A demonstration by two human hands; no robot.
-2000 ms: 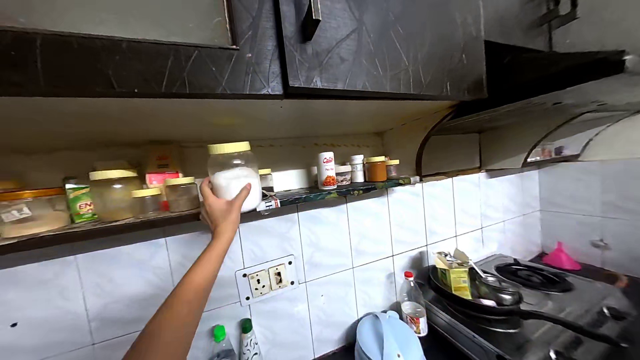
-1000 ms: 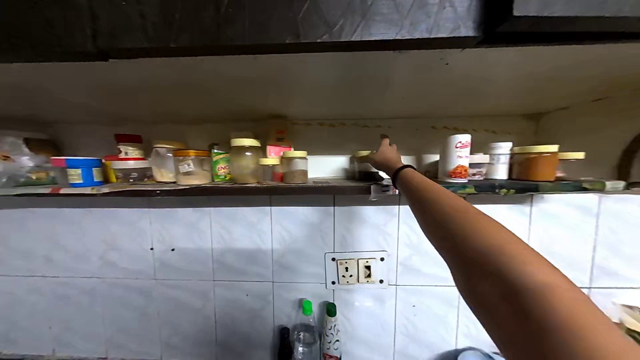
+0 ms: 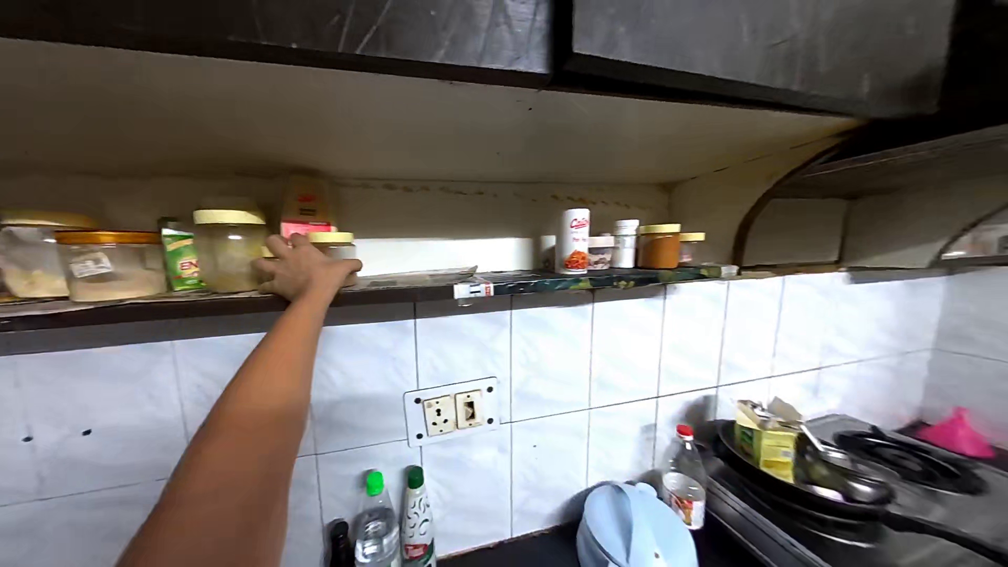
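My left hand (image 3: 303,268) reaches up to the shelf, its back towards me and its fingers spread at two small yellow-lidded jars. Its thumb lies by the right side of one small jar (image 3: 332,242); the other is mostly hidden behind the fingers. Whether the hand grips a jar cannot be told. Just left stands a taller yellow-lidded jar (image 3: 230,252), then a green packet (image 3: 183,258) and an orange-lidded jar (image 3: 110,266). A red and brown box (image 3: 307,206) is behind the small jars. My right hand is out of view.
A white shaker can (image 3: 575,241) and several small containers stand further right on the shelf. Dark cabinets (image 3: 756,47) hang above. Below are a wall socket (image 3: 451,411), bottles (image 3: 377,524), a light blue container (image 3: 636,528) and a pan (image 3: 803,492) on the stove.
Two seconds ago my left hand held a large jar of white contents, now not visible. One second ago my right hand was at the shelf; it has left view. The view has swung right since then.
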